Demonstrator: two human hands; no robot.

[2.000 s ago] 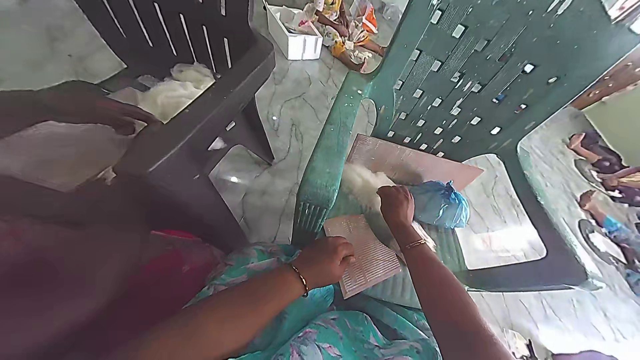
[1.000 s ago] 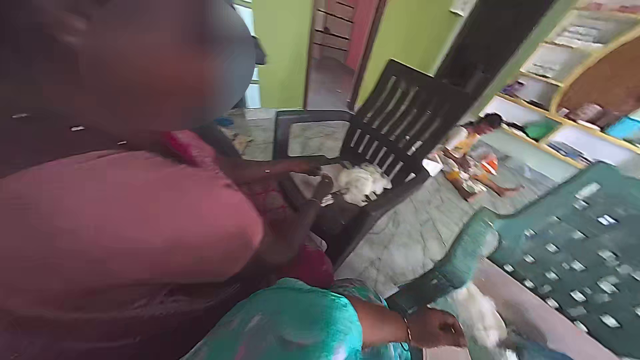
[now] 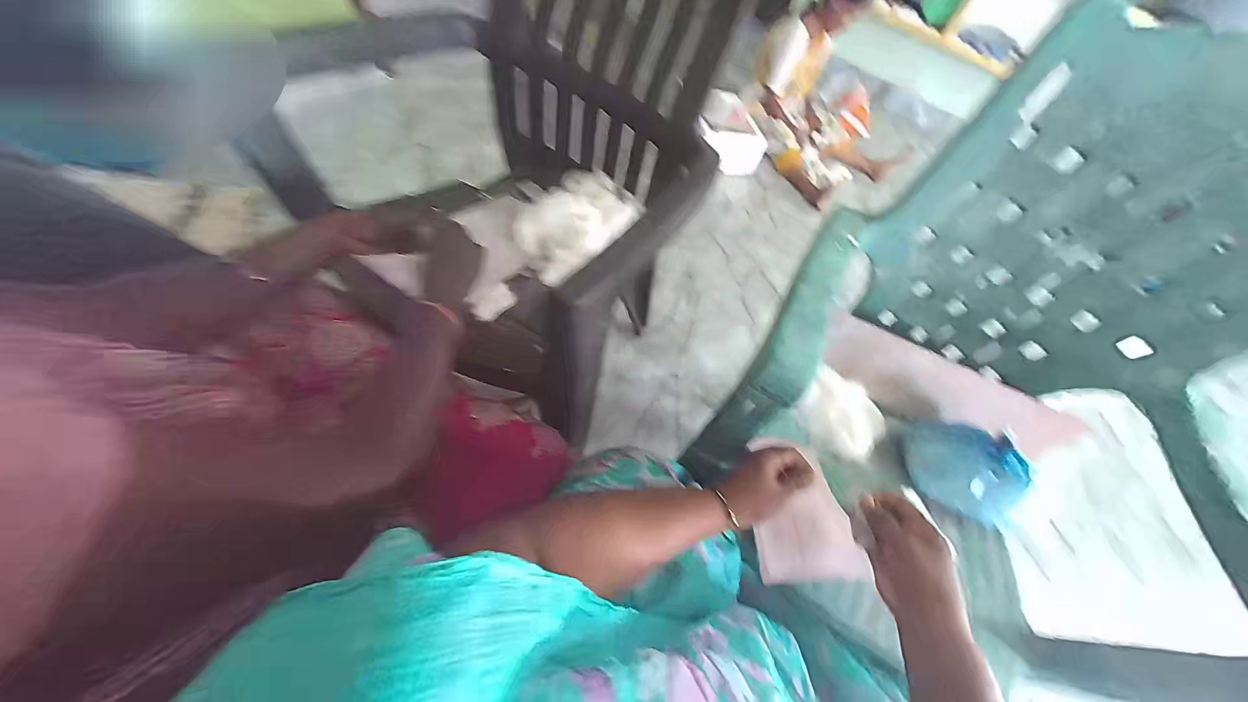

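My left hand (image 3: 772,485), with a bangle at the wrist, is curled over the upper left edge of a pale ridged board (image 3: 804,541) on the seat of a green plastic chair (image 3: 1033,244). My right hand (image 3: 902,546) is at the board's right side, fingers bent; blur hides whether either hand holds anything. Just beyond the hands lies a tuft of white cotton-like fibre (image 3: 846,414). To its right sits a blue plastic bag (image 3: 965,473), and a flat pinkish board (image 3: 946,375) rests against the chair's back.
On my left a person in pink (image 3: 195,429) works with both hands over a dark plastic chair (image 3: 573,322) that holds more white fibre (image 3: 575,224). Farther off, another person (image 3: 804,97) sits on the floor beside a white box (image 3: 733,136).
The view swung left to the neighbouring person, then partly back. Two seconds ago my right hand was at the white fibre; now it is nearer me, at the small board's right side.
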